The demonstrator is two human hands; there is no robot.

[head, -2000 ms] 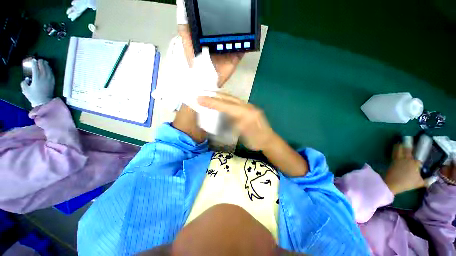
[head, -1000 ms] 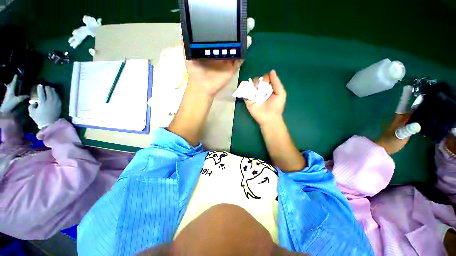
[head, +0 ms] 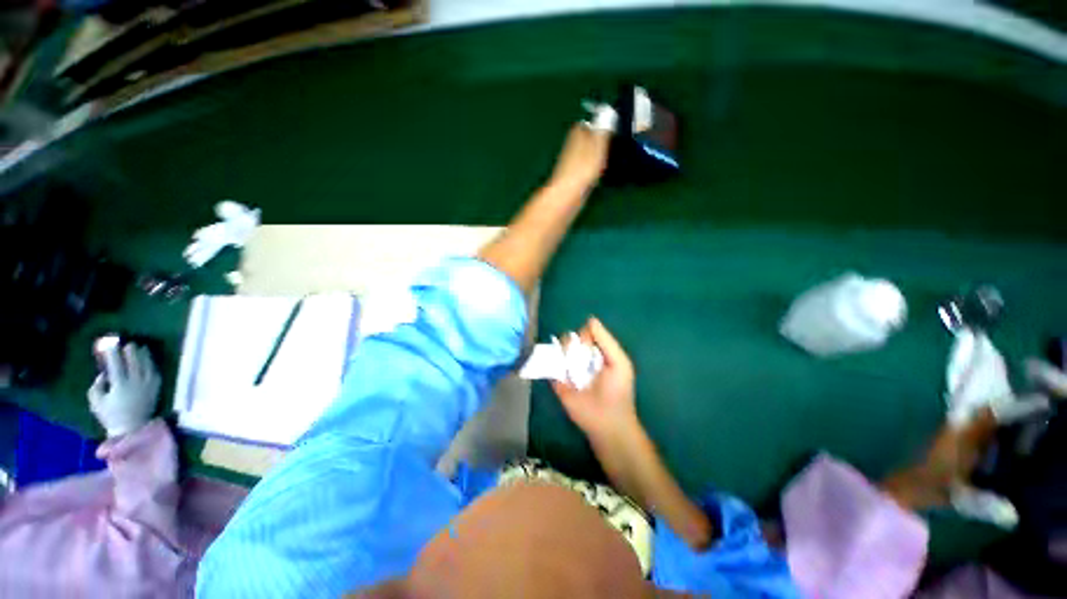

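Observation:
The black display unit [head: 647, 146] is far out on the green mat, tilted and blurred, with its blue-lit edge showing. My left hand [head: 583, 146], with white finger cots, holds it by its left side; the fingertips are partly hidden. Whether the unit touches the mat I cannot tell. My right hand [head: 608, 392] is nearer to me, shut on a crumpled white wipe [head: 566, 362].
A clipboard [head: 260, 372] with a dark green pen [head: 279, 341] lies left on a beige board [head: 374, 248]. A loose white glove [head: 222, 232] lies beyond it. A translucent bottle [head: 842, 315] is at the right. Neighbours' hands work at both sides. Trays [head: 234, 33] sit at the far left.
My left hand has carried the display unit from in front of me outward and to the right, my sleeve now crossing the board. My right hand still holds the wipe. The camera view has shifted.

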